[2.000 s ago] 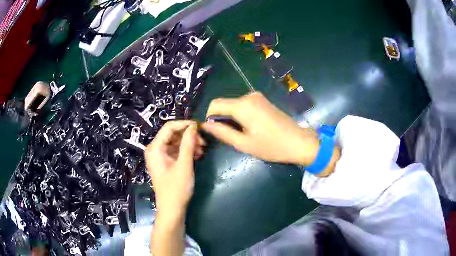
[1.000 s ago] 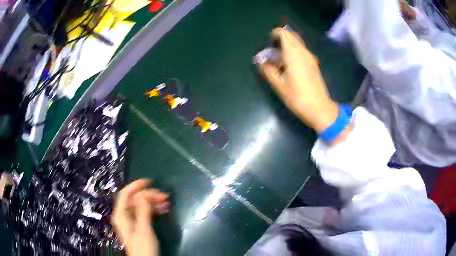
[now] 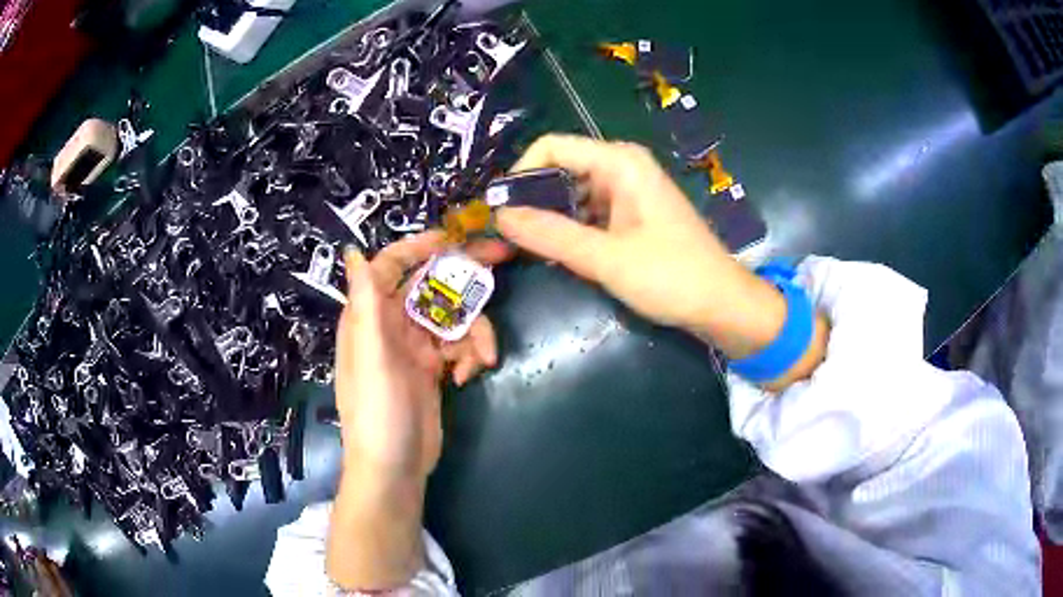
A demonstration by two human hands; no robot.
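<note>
My left hand (image 3: 402,332) holds a small watch case (image 3: 450,294) in its palm and fingers, open side up, with white and yellow parts showing inside. My right hand (image 3: 641,227) holds a dark display screen (image 3: 534,192) between thumb and fingers. The screen's orange flex cable (image 3: 469,219) points left, just above the case's upper edge. Whether the cable touches the case I cannot tell. A blue band (image 3: 783,324) is around my right wrist.
A large heap of spring clips (image 3: 198,315) covers the left side. Three display screens (image 3: 737,219) with orange cables lie on the green mat (image 3: 560,466) at the upper right. A pale-rimmed watch (image 3: 84,156) lies at the far left. A grey sleeve is at the right edge.
My right hand has come back from the far right to my left hand and now holds a screen. The open case now shows in my left hand. The loose case at upper right is gone.
</note>
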